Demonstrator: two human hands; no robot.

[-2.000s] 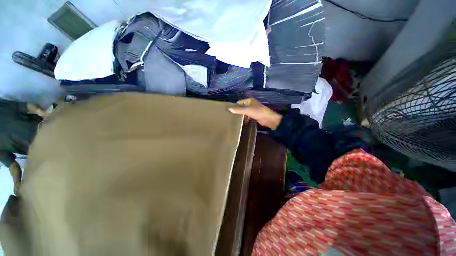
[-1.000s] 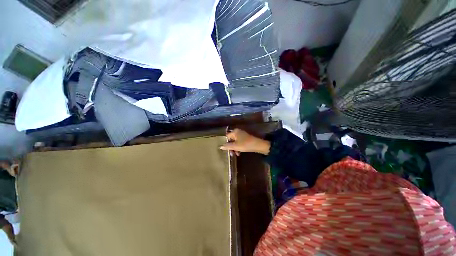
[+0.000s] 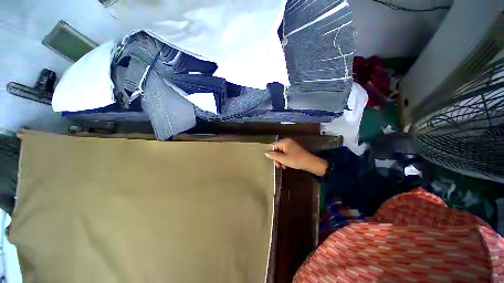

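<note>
A wide tan fabric ply (image 3: 149, 210) covers the table from the picture's left side to a pale edge (image 3: 273, 221) on my side. It has soft folds in its lower part. My right hand (image 3: 293, 156) pinches the fabric's corner between thumb and fingers, beside the brown wooden table edge (image 3: 297, 221). The fingers partly hide the corner. My left hand is out of the picture.
Grey-blue cut cloth (image 3: 171, 110) and a white sheet (image 3: 232, 38) lie beyond the ply's upper end. A large fan (image 3: 470, 127) stands at right. Red cloth (image 3: 373, 80) and scraps lie on the green floor. A coworker's dark sleeve (image 3: 8, 166) shows at far left.
The fabric was raised and billowing two seconds ago; it now lies flatter and lower. My right hand keeps its hold on the corner and is lower in the picture. The view has shifted.
</note>
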